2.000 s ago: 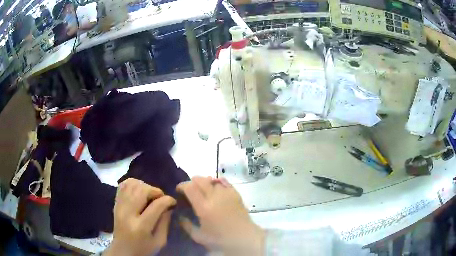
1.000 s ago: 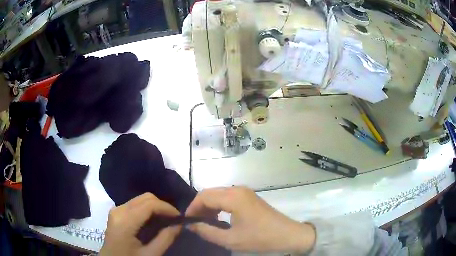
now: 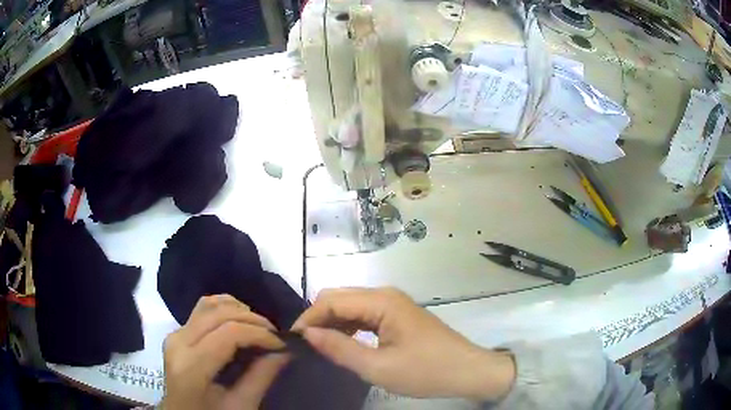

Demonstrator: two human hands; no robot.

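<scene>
A dark fabric panel [image 3: 210, 264] lies on the white table, and its near end is in my hands at the front edge. My left hand [image 3: 220, 352] pinches the cloth edge between thumb and fingers. My right hand [image 3: 393, 340] pinches the same edge just beside it, fingertips almost touching. The cloth hangs down below my hands and is cut off by the frame's bottom. The presser foot [image 3: 370, 220] of the sewing machine [image 3: 341, 96] stands ahead and right of my hands, with no cloth under it.
A dark fabric pile [image 3: 156, 152] lies back left, another dark piece [image 3: 84, 296] hangs from the orange-red basket [image 3: 60, 142]. Black snips [image 3: 527, 263], blue-handled snips [image 3: 589, 216] and a yellow pen [image 3: 599, 198] lie on the machine bed. Paper notes [image 3: 497, 100] are tied to the arm.
The view has tilted down and shifted. The panel is now separate from the pile and lies closer to the front. Both hands still pinch its edge, with the fingertips slightly shifted along it.
</scene>
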